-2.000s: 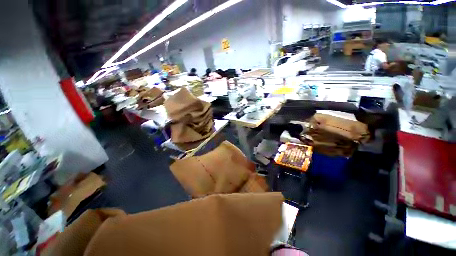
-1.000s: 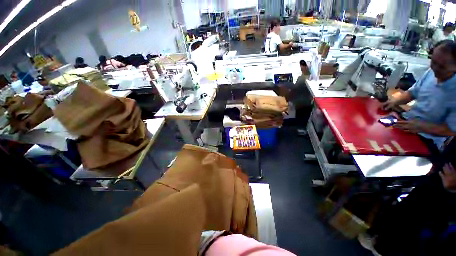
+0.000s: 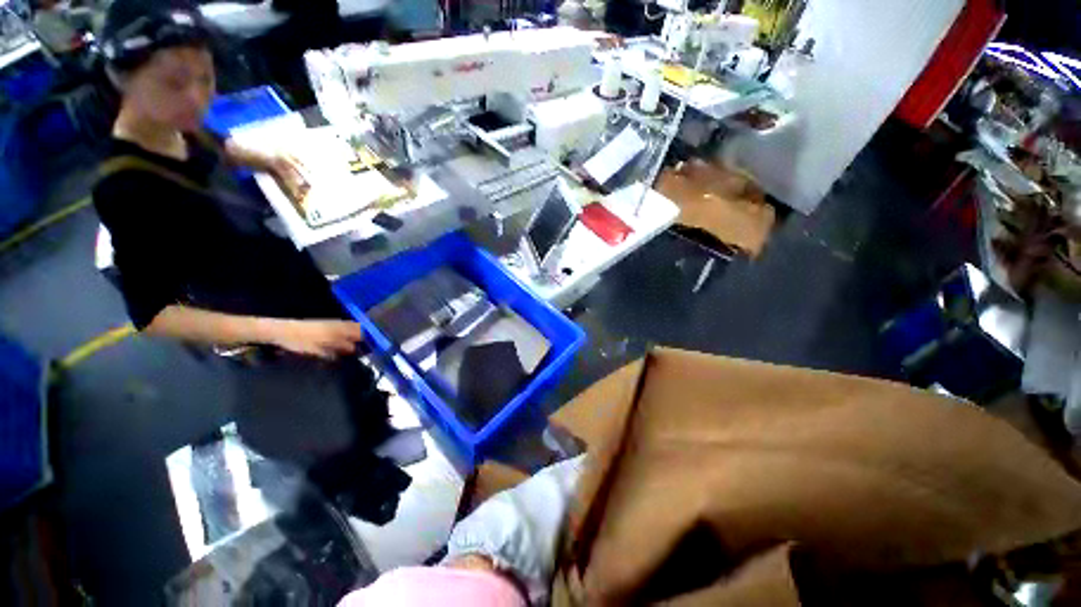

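A large brown bag body (image 3: 818,457) fills the lower right, close to the camera, with a folded edge and a dark opening at its lower left. A pink sleeve with a pale grey cuff (image 3: 522,516) comes up from the bottom edge and meets the brown material. I cannot tell which arm it is. Neither of my hands can be made out; the material and the picture's edge hide them. A small pale blurred patch shows at the bottom right, too unclear to name.
A blue plastic bin (image 3: 569,356) with dark and grey pieces stands left of the bag body. A person in black (image 3: 196,237) stands at the left, one hand near the bin. Behind are a white machine (image 3: 462,77), a brown pile (image 3: 717,208) and a white pillar (image 3: 848,101).
The view has swung far around, from the red table and brown piles to the blue bin and person in black. The bag body now lies right of the pink sleeve.
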